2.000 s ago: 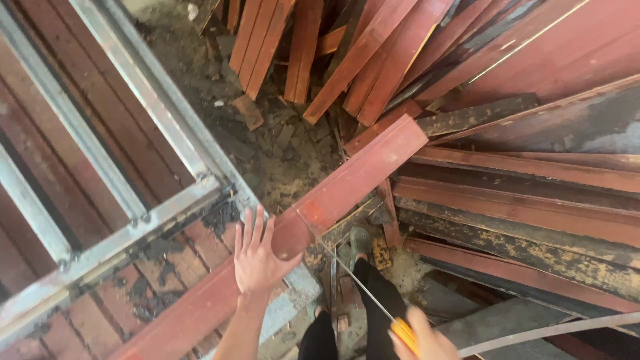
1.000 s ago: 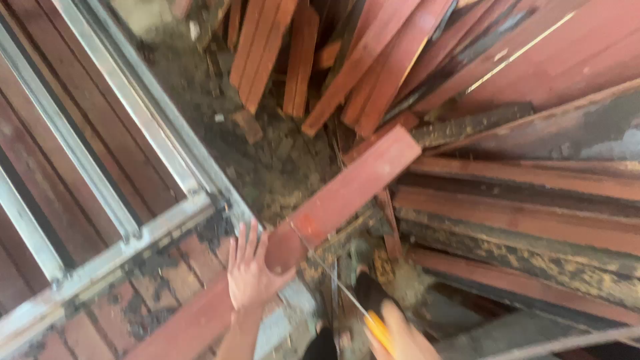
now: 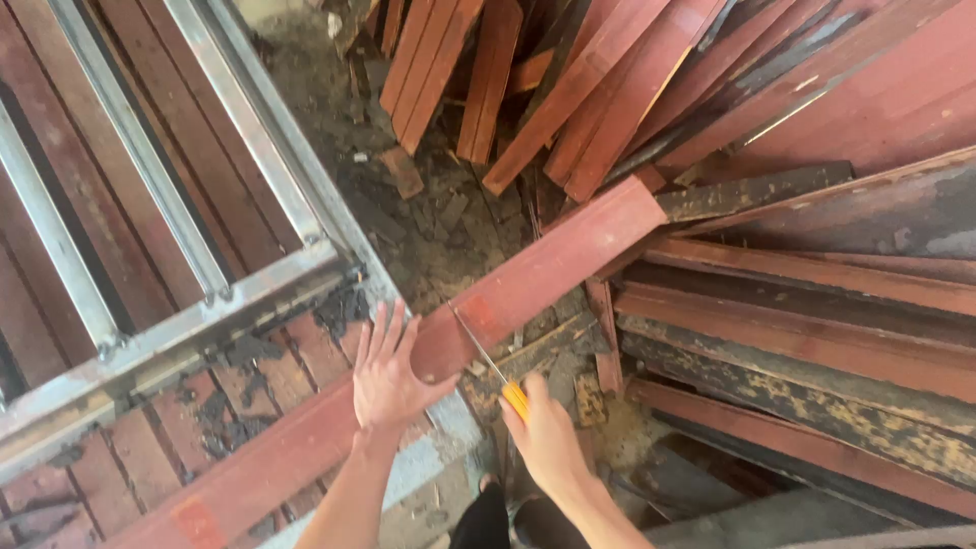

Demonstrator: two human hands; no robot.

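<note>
A long red-painted wooden board (image 3: 564,255) lies diagonally over a metal-edged platform, its upper right end reaching past the edge. My left hand (image 3: 393,374) presses on the board with its fingers spread, palm down. My right hand (image 3: 541,427), to the right of it, grips the yellow handle of a handsaw (image 3: 480,347). The saw's thin blade lies across the board, just right of my left hand, beside an orange-red patch. The teeth and the depth of any cut cannot be made out.
A welded metal frame (image 3: 145,171) stands at the left over red planks. Dark flakes (image 3: 244,351) litter the slats below it. Stacked red boards (image 3: 793,328) fan out at the right, and more planks (image 3: 435,61) lean at the top. Debris covers the floor (image 3: 427,229).
My right hand has moved up toward the board with the saw, and less of the blade shows on the near side. My left hand stays on the board.
</note>
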